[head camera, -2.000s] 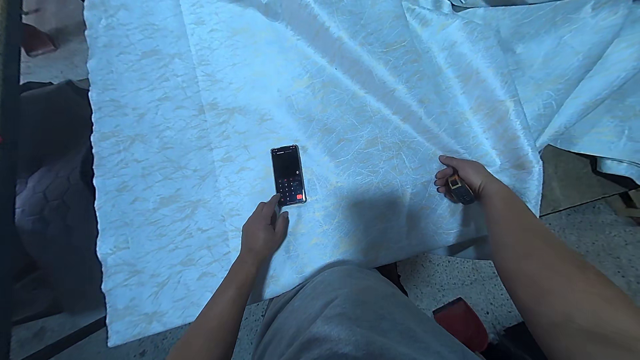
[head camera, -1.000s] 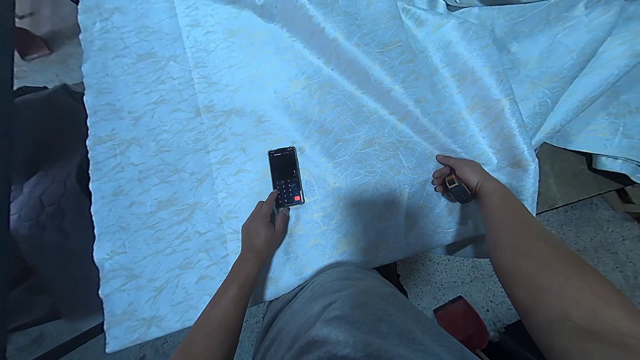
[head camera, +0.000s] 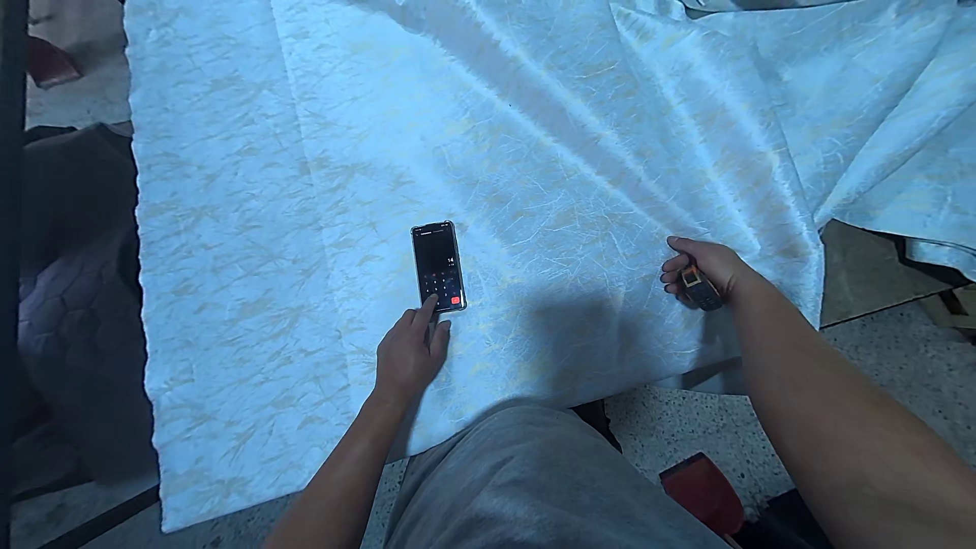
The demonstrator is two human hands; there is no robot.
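Observation:
A smartphone (head camera: 438, 263) with a calculator keypad on its screen lies face up on a large sheet of pale, crinkle-patterned fabric (head camera: 534, 229). My left hand (head camera: 412, 347) rests just below it, the index finger on the lower part of the screen and the other fingers loosely bent; it holds nothing. To the right, my right hand (head camera: 705, 267) lies on the fabric with curled fingers around a small black and orange tape measure (head camera: 699, 290). Folds run through the fabric from the upper middle towards my right hand.
A red object (head camera: 703, 492) sits on the speckled floor (head camera: 656, 427) at the lower right. Dark padded material (head camera: 76, 305) stands beyond the fabric's left edge, and another red object (head camera: 52, 62) is at the upper left. At the right, a flat board (head camera: 877, 271) shows under the fabric.

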